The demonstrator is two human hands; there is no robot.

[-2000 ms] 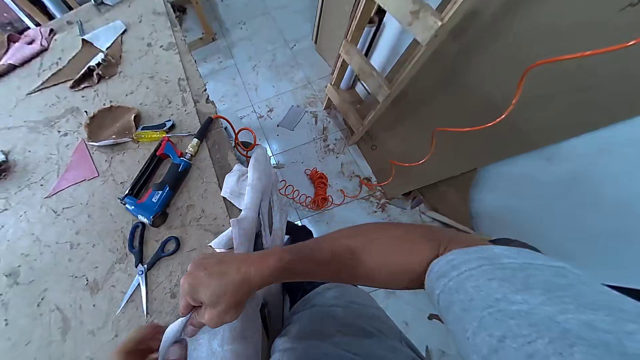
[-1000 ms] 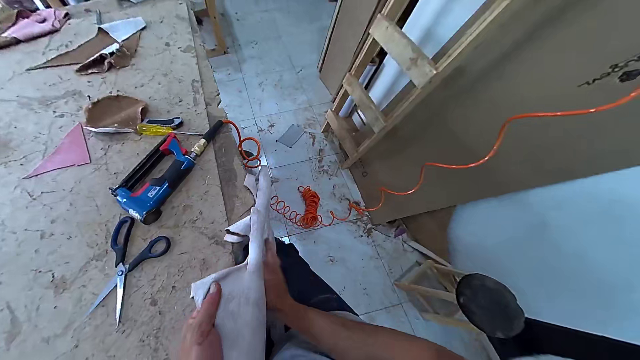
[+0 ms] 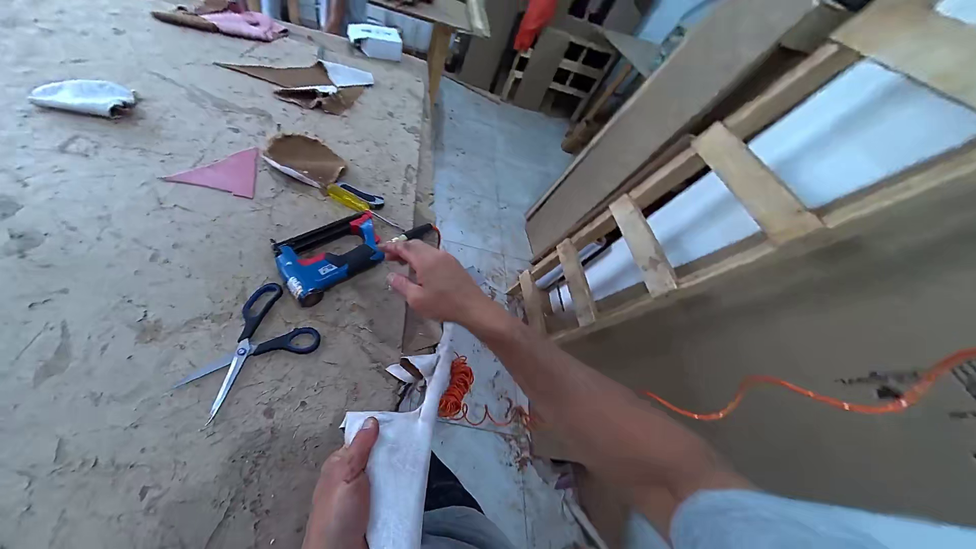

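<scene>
My left hand grips a piece covered in pale fabric at the bottom of the view, thumb on top. My right hand reaches over the table edge, its fingers apart beside the hose end of a blue pneumatic stapler; whether the fingertips touch it I cannot tell. Open scissors with dark handles lie nearer to me. A yellow-handled screwdriver and a dark-handled tool lie beyond the stapler, next to a brown fabric scrap. A pink triangular scrap is left of them.
On the worktable also lie a white rolled piece, brown and white scraps and a white box. An orange coiled air hose rests on the tiled floor. Wooden frames lean at the right.
My right hand has left the pale fabric piece and moved forward to the stapler's hose end. My left hand still holds the piece. The view has shifted to take in more of the table's far end.
</scene>
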